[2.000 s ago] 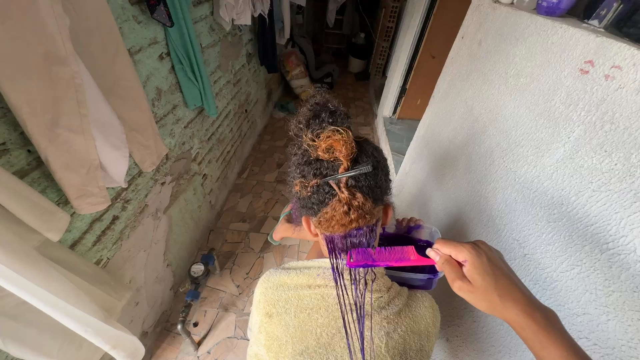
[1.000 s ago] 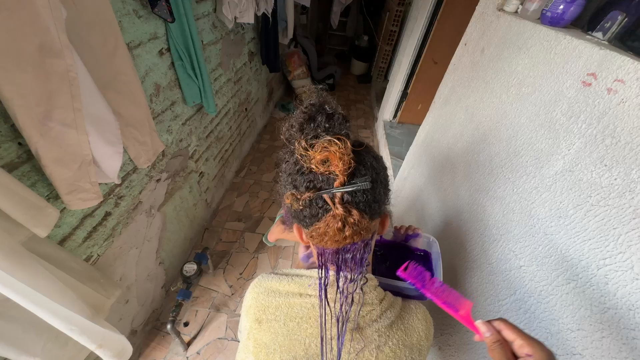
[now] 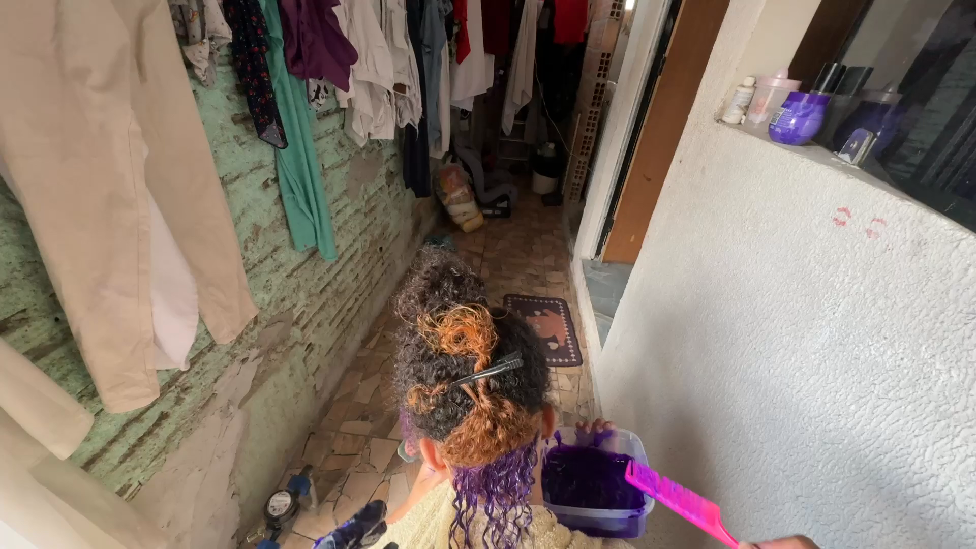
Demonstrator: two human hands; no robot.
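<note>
My right hand (image 3: 779, 543), at the bottom edge, holds a bright pink plastic comb (image 3: 679, 499) by its handle. The comb's tip reaches over the right rim of a clear plastic tub (image 3: 637, 515) of dark purple dye (image 3: 591, 476). A seated person's fingers rest on the tub's far rim. My left hand (image 3: 354, 528), dark and purple-stained or gloved, is low, left of the person's neck; what it holds is not plain. The person's curly hair (image 3: 488, 427) is pinned up with a metal hair clip (image 3: 489, 370); wet purple strands (image 3: 496, 496) hang over a cream towel (image 3: 423, 515).
A white textured wall (image 3: 770, 328) rises at right, with bottles and a purple jar (image 3: 797, 117) on its ledge. Clothes such as beige trousers (image 3: 99, 191) hang along the green wall. A water meter (image 3: 280, 505) stands low at left; a doormat (image 3: 545, 329) lies ahead.
The comb has moved from the hanging purple strands to the tub's right side. My left hand has come into view at the bottom. The view has tilted up.
</note>
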